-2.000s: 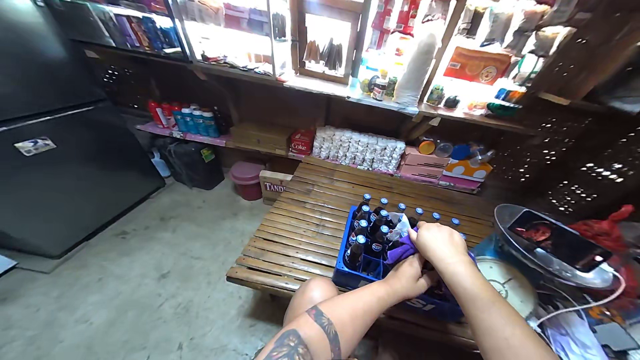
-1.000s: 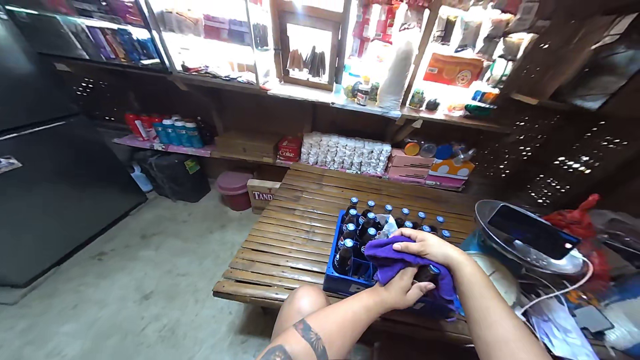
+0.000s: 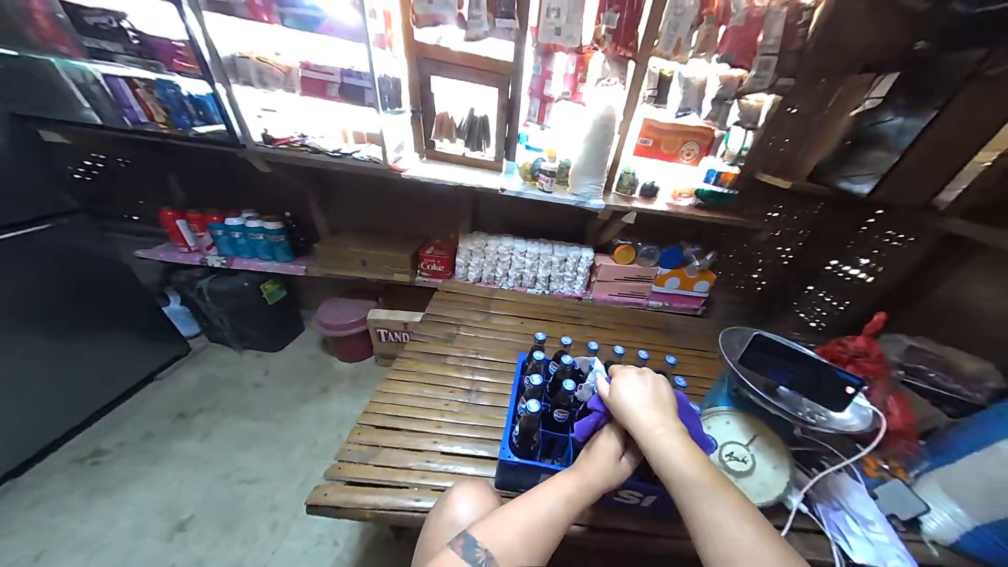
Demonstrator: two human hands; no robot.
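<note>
A blue plastic bottle crate (image 3: 510,466) stands on the slatted bamboo table, with several dark glass soda bottles (image 3: 526,431) upright in its compartments. Over its right part, my right hand (image 3: 642,398) is closed on a purple cloth (image 3: 591,421), which spreads out on both sides of it. My left hand (image 3: 605,458) is curled just below, against the cloth; its fingers and whatever is inside them are hidden. A crumpled, pale plastic wrapper (image 3: 587,376) lies among the bottles by my right hand. The bottles under my hands are mostly covered.
Right of the crate are a round pale lid (image 3: 744,457) and a metal scale pan (image 3: 736,346) bearing a phone (image 3: 799,370) with a white cable. Behind the bamboo table (image 3: 441,394) runs a low shelf with boxes and white packs (image 3: 524,264). My knee is at the table's front edge.
My right hand has come down closer over my left hand, and the cloth that hung spread in front a second ago is now bunched beneath it. The view has shifted slightly.
</note>
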